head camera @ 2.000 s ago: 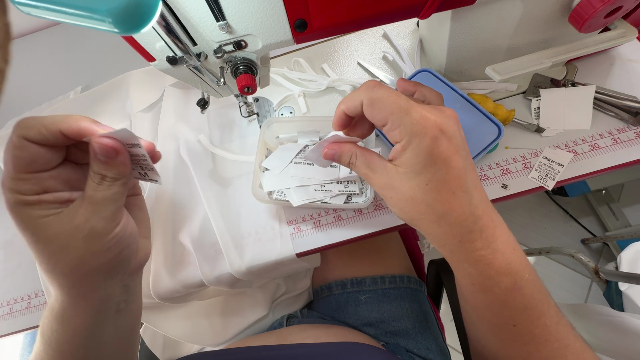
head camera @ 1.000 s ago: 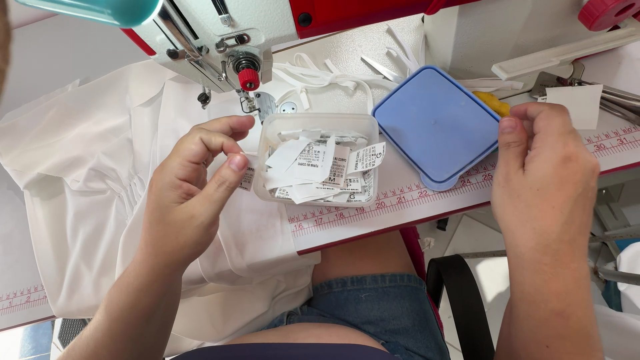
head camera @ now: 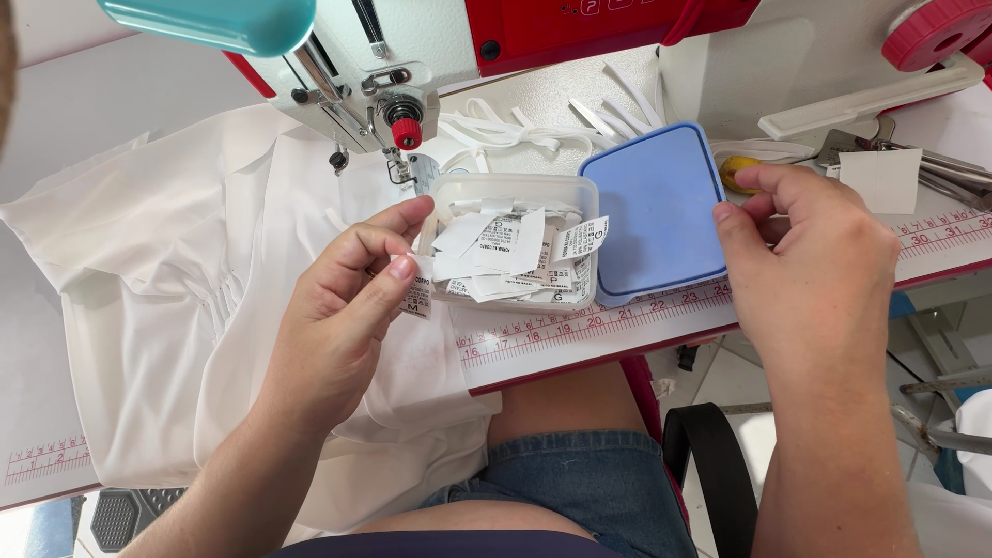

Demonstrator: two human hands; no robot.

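My left hand [head camera: 349,302] pinches a small white printed garment label [head camera: 418,288] between thumb and fingers, just left of a clear plastic container [head camera: 508,186]. The container holds a heap of similar white labels [head camera: 504,244]. With my right hand [head camera: 806,248] I grip the right edge of a square blue plastic lid [head camera: 655,213], which lies at the container's right side, its left corner close to the rim. White fabric [head camera: 170,294] with gathers spreads over the table at the left, partly beneath the sewing machine's presser foot area [head camera: 399,167].
Behind the container are white elastic strips [head camera: 511,132]. The red and white sewing machine [head camera: 542,31] spans the back. At the right lie a yellow-handled tool [head camera: 736,174], metal scissors [head camera: 942,170] and a blank-looking white tag [head camera: 880,180]. A printed ruler [head camera: 542,337] runs along the table's front edge.
My right hand has left the labels in the container and taken hold of the blue lid, which has shifted since one second ago. My left hand, with its label, has come right, beside the container.
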